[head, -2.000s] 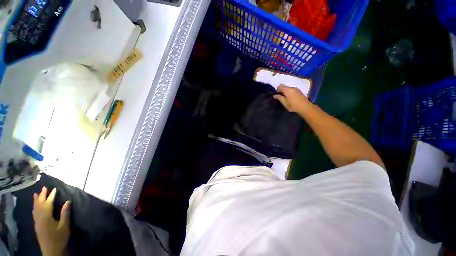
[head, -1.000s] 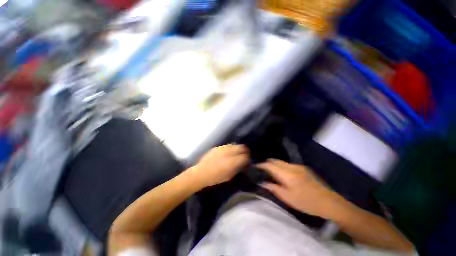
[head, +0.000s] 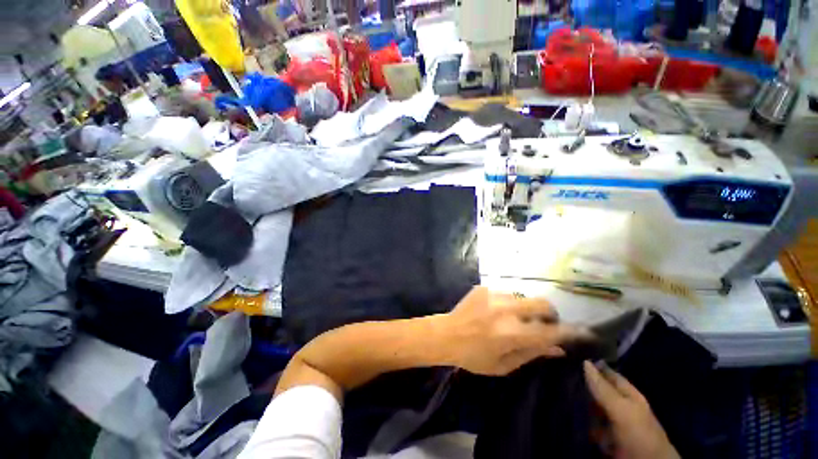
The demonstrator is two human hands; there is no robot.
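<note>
A dark garment panel [head: 538, 412] is bunched over the lap at the front table edge, with a grey reverse showing at its upper fold. My left hand [head: 507, 333] grips its upper edge; the fingertips are blurred. My right hand [head: 623, 408] holds the same cloth just to the right and lower, its fingers partly behind the cloth. Another black panel [head: 381, 251] lies flat on the table, left of the needle area [head: 511, 211] of the white JACK sewing machine [head: 619, 197]. Green and orange snips [head: 587, 290] lie on the bed beside a yellowish label strip [head: 664, 282].
Pale grey cut pieces [head: 309, 166] are heaped left of and behind the machine. A second machine [head: 170, 193] stands at the left, near piled grey cloth [head: 45, 278]. A blue basket [head: 780, 417] is at the lower right. Red bags [head: 596, 64] lie behind.
The view has swung up and left from the lap and basket to the machine. My right hand has left the dark stack by the basket, and both hands now hold dark cloth at the table edge.
</note>
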